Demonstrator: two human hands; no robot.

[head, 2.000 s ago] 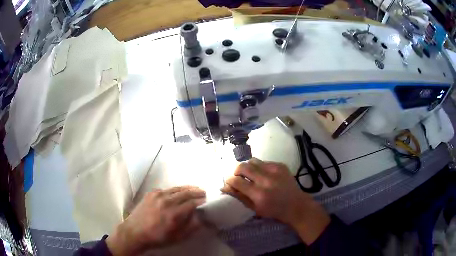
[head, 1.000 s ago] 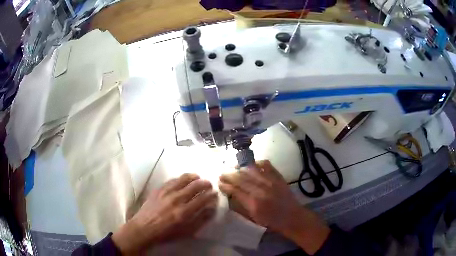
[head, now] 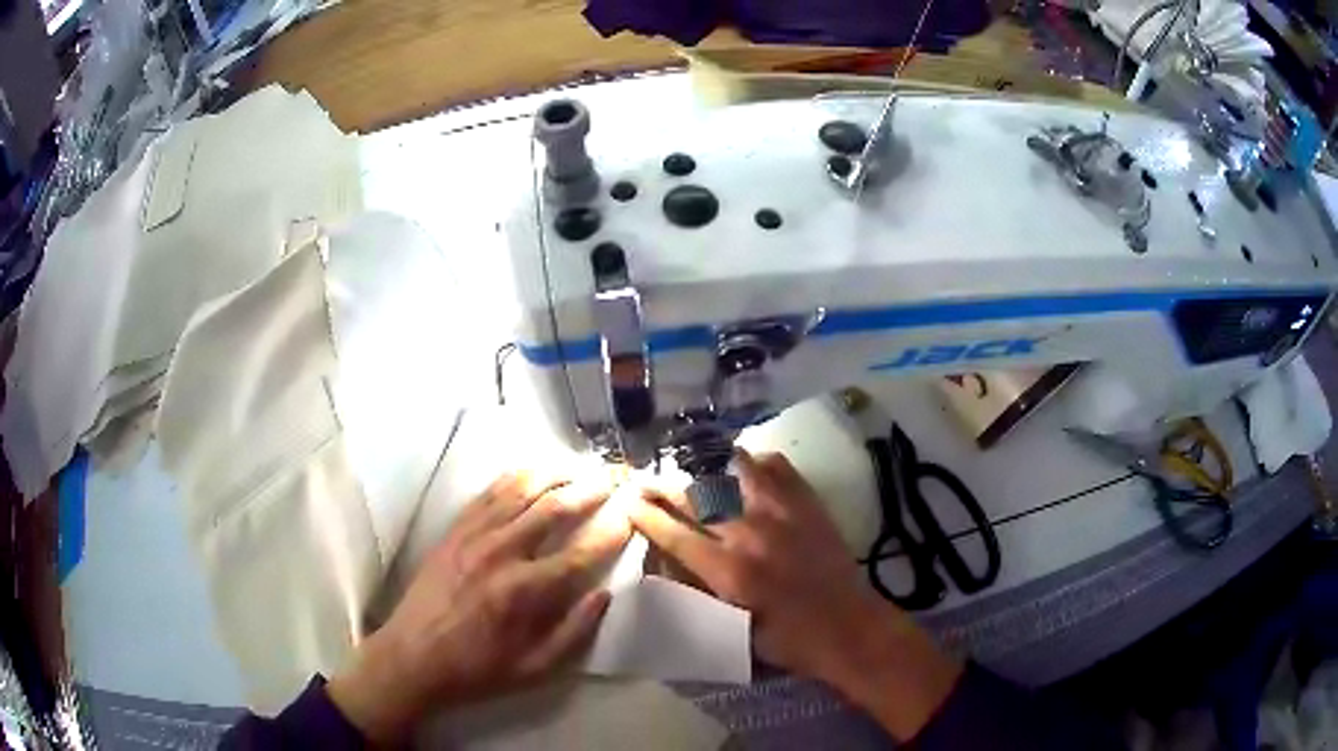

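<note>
A cream garment panel with a narrow rectangular detail lies left of the needle. A whiter cloth piece shows between and below my hands. My left hand lies flat on the cloth left of the presser foot, fingertips near the needle. My right hand presses on the cloth right of it, fingers reaching under the machine head. The white sewing machine stands over the work. The needle and the cloth edge under it are hidden by glare and my fingers.
A stack of cut panels lies at the far left. Black shears lie right of my right hand. A tan cone and small orange and green scissors lie further right. The grey ruled edge runs along the front.
Both hands have moved slightly forward towards the needle. More of the whiter cloth shows below them. The cream panel at left has shifted a little left.
</note>
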